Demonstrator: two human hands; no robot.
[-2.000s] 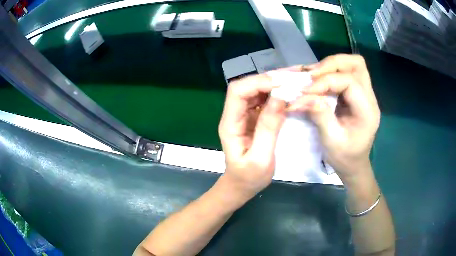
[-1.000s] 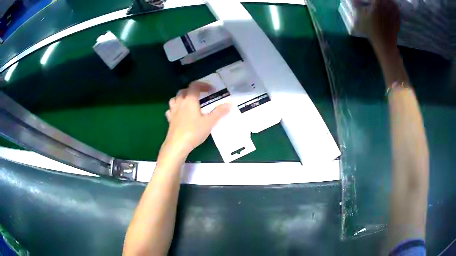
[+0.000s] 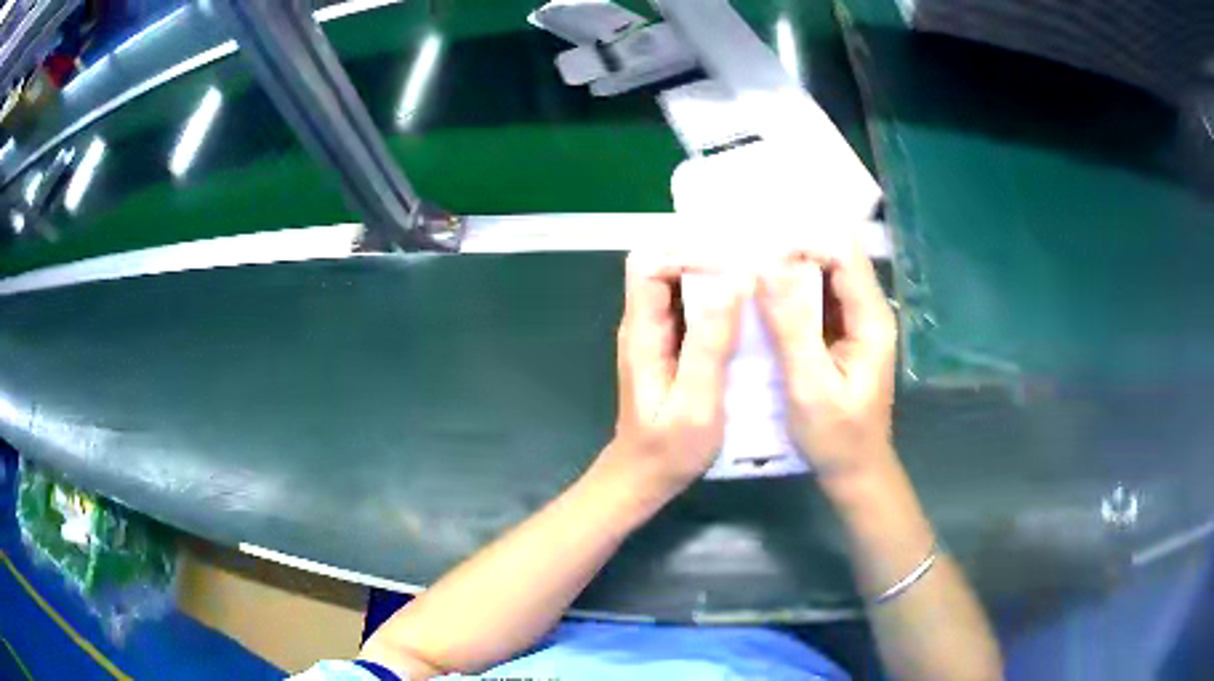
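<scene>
A white retail box (image 3: 756, 412) is held between my two hands over the near edge of the belt and the dark green worktop. My left hand (image 3: 676, 373) grips its left side and my right hand (image 3: 839, 366) its right side, with both thumbs on its upper face. A small dark slot shows at the end nearest me. The far end is overexposed and merges with white cartons (image 3: 726, 127) behind it, so its flap is unclear.
More cartons (image 3: 626, 56) lie on the green conveyor belt (image 3: 533, 153) against the white diverter bar (image 3: 799, 113). A metal post (image 3: 326, 113) rises at left from the side rail (image 3: 559, 233). A carton stack (image 3: 1065, 40) is at far right. A bag with green contents (image 3: 93, 545) is at lower left.
My right hand has come back from the carton stack, and my left hand has left the belt. Both now hold a box close to me. The view has shifted, showing more of the near worktop.
</scene>
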